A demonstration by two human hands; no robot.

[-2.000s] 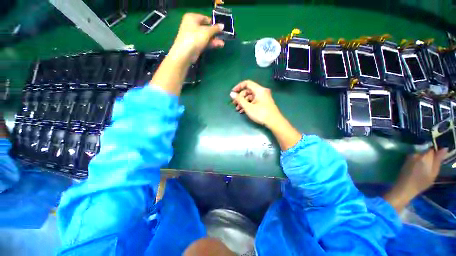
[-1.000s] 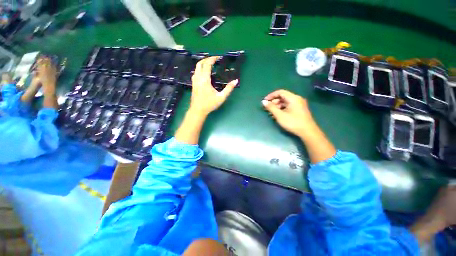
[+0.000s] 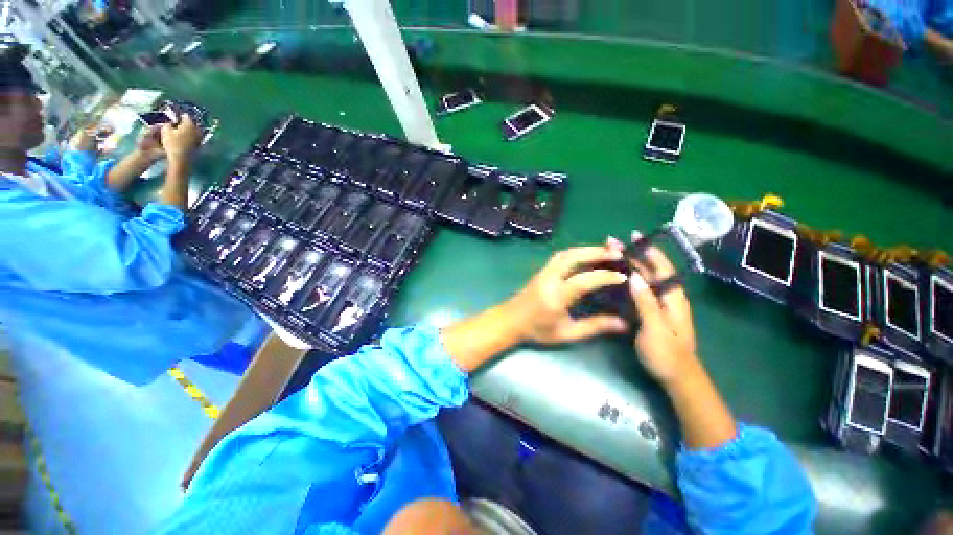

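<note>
My left hand (image 3: pixel 573 298) and my right hand (image 3: pixel 664 319) meet in front of me, both around a dark black housing (image 3: pixel 611 298). The fingers cover much of it. Two black empty housings (image 3: pixel 538 206) lie at the right end of the black blister tray (image 3: pixel 314 214). Screen-fitted phone assemblies (image 3: pixel 770 253) with white borders and orange tails stand in overlapping rows on the right. A round translucent cup (image 3: pixel 703 217) stands just beyond my right hand.
Three separate screen units (image 3: pixel 665 138) lie along the back of the green bench. A white post (image 3: pixel 392 73) rises behind the tray. Another person in a blue smock (image 3: pixel 78 261) works at the left. A brown cardboard box (image 3: pixel 246 402) is below the bench at left.
My left hand has moved right from the housings beside the tray and now holds a dark housing with my right hand, which was apart from it. The view has turned left.
</note>
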